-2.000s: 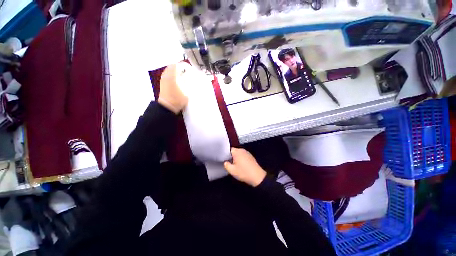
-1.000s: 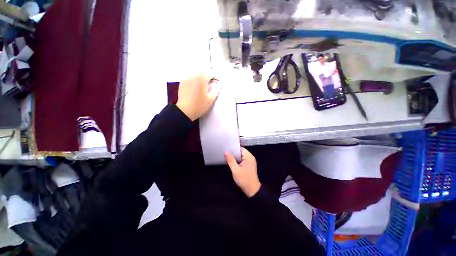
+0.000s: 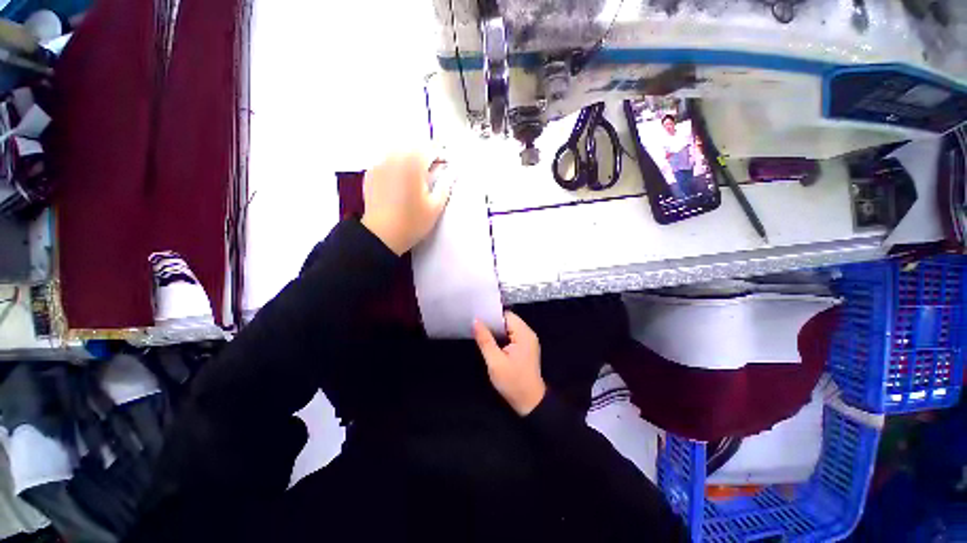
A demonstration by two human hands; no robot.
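Observation:
A white panel (image 3: 458, 270) runs from the sewing machine's needle area (image 3: 486, 136) down over the table's front edge. A maroon panel (image 3: 350, 195) shows at its left, partly under my left hand. My left hand (image 3: 403, 199) presses on the white panel's upper part, left of the presser foot, thumb and fingers on the cloth. My right hand (image 3: 513, 363) pinches the panel's lower right corner in front of the table edge. The needle and the stitch line are too bright to make out.
Black-handled scissors (image 3: 587, 151), a lit smartphone (image 3: 674, 159) and a thin dark stick (image 3: 744, 197) lie right of the needle. Stacked maroon panels (image 3: 117, 202) lie at left. Maroon and white pieces (image 3: 732, 366) hang over a blue basket (image 3: 785, 518) at lower right.
The white panel now lies straighter and covers the maroon edge that showed along its right side. My left hand has moved from the panel's top down onto it. The camera view has shifted.

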